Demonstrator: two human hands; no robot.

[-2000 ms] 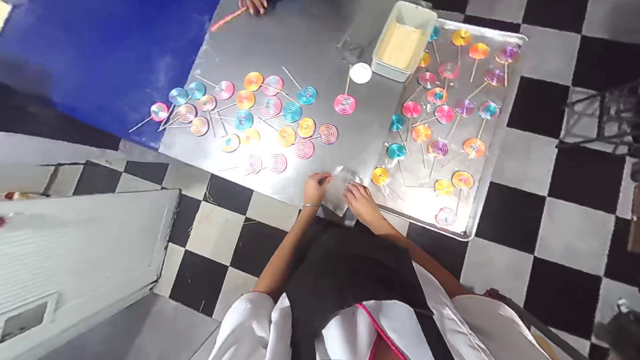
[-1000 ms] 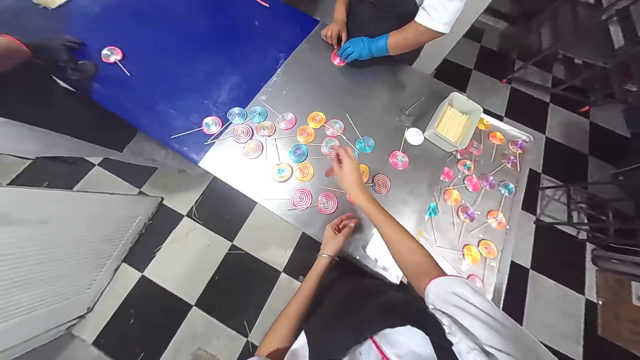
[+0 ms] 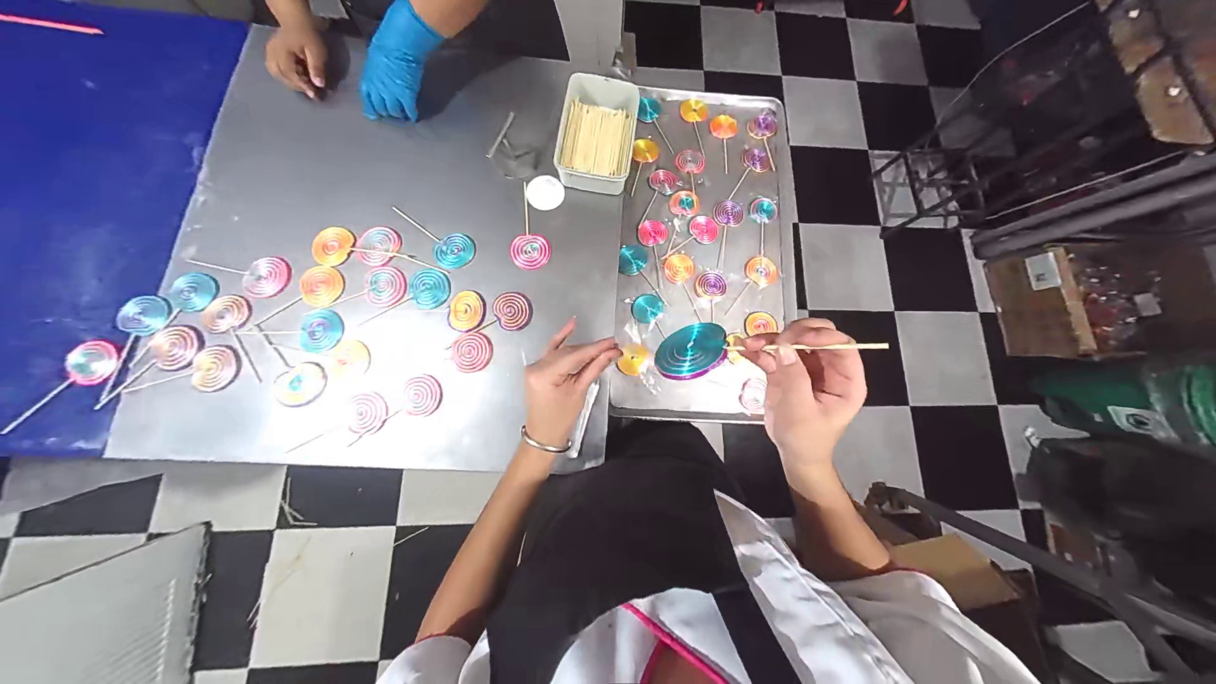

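Note:
My right hand (image 3: 807, 385) holds the wooden stick of a teal spiral lollipop (image 3: 692, 350) between thumb and fingers, over the near end of a metal tray (image 3: 788, 218). My left hand (image 3: 562, 380), with a bracelet at the wrist, is by the tray's left edge, its fingertips near a yellow lollipop (image 3: 633, 359); whether they touch clear film there cannot be told. Many small spiral lollipops lie on the tray. More lie on the metal table (image 3: 475, 408) to the left, among them a pink one (image 3: 530, 252) and a maroon one (image 3: 512, 311).
A plastic container of wooden sticks (image 3: 597, 135) stands at the tray's far left corner, beside a round white object (image 3: 544, 193). Across the table are a person's bare hand (image 3: 296, 59) and blue-gloved hand (image 3: 391, 71). A blue surface (image 3: 104, 190) adjoins at left; a metal rack (image 3: 921, 190) stands right.
My right hand has moved from over the lollipops on the table to the tray, and now holds a teal lollipop. The other person's gloved hand no longer shows a pink lollipop. The view has shifted.

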